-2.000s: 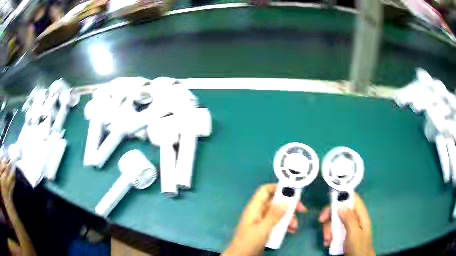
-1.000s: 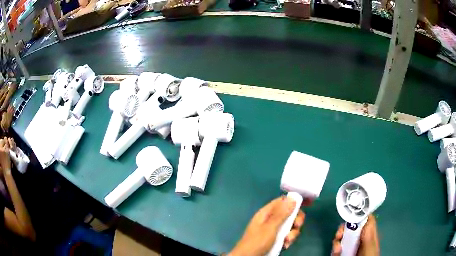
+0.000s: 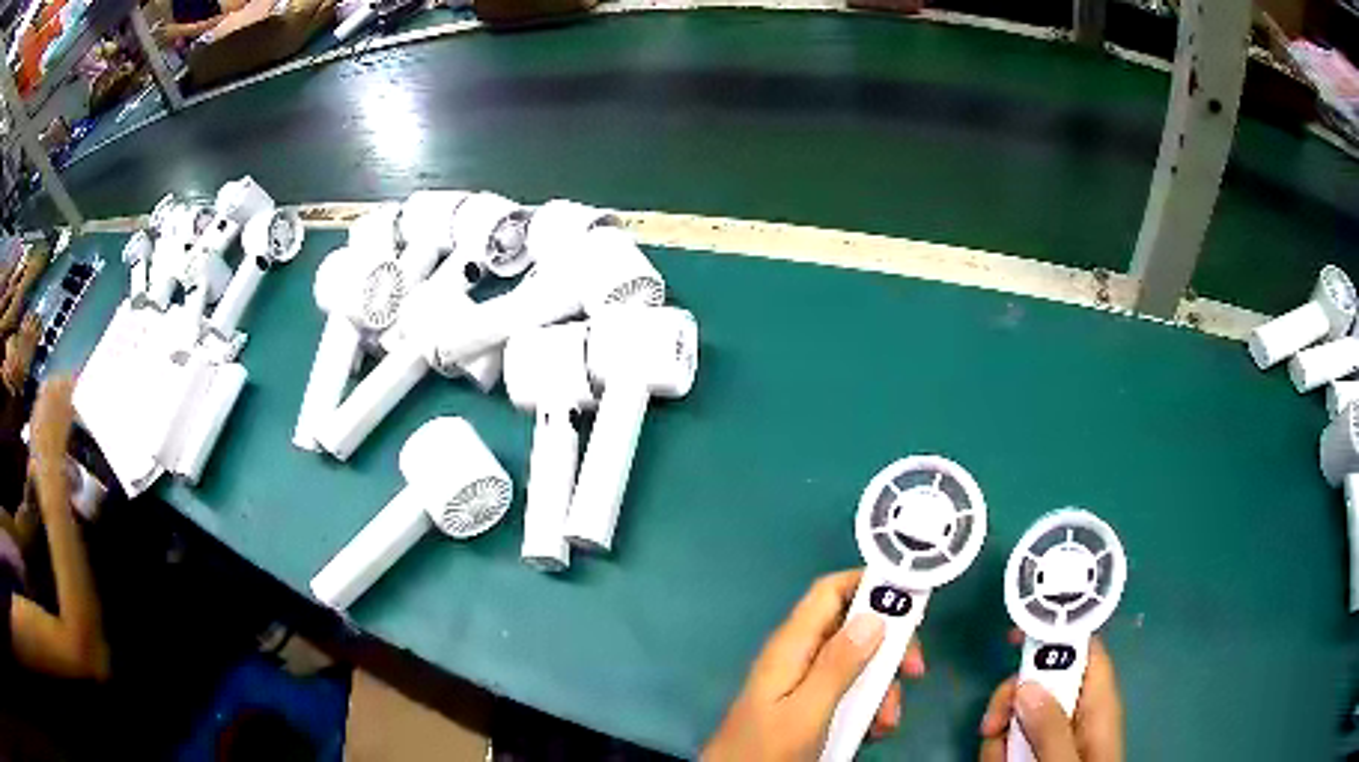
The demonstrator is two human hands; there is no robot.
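Note:
My left hand [image 3: 812, 663] is closed around the handle of a white handheld fan [image 3: 923, 521]. Its front grille faces me and its small dark display shows white digits. My right hand [image 3: 1095, 707] holds a second white fan [image 3: 1066, 575] by its handle, grille also facing me, with digits lit on its display. The two fan heads are side by side and apart. My left thumb rests just below the display, and my right thumb lies on the handle under the other display. The blades are hard to make out behind the grilles.
A pile of white fans [image 3: 566, 305] lies left of centre, with one separate fan [image 3: 432, 499] nearer me. More fans lie far left and at the right edge [image 3: 1304, 325]. A metal post [image 3: 1188, 164] stands at the bench strip. Another worker's arm [image 3: 57, 551] is at left; a cardboard box [image 3: 415, 725] is below.
Both fans have turned from differing angles to face me, and their displays now show lit digits. Both hands still hold them. The neighbouring worker's arm has moved.

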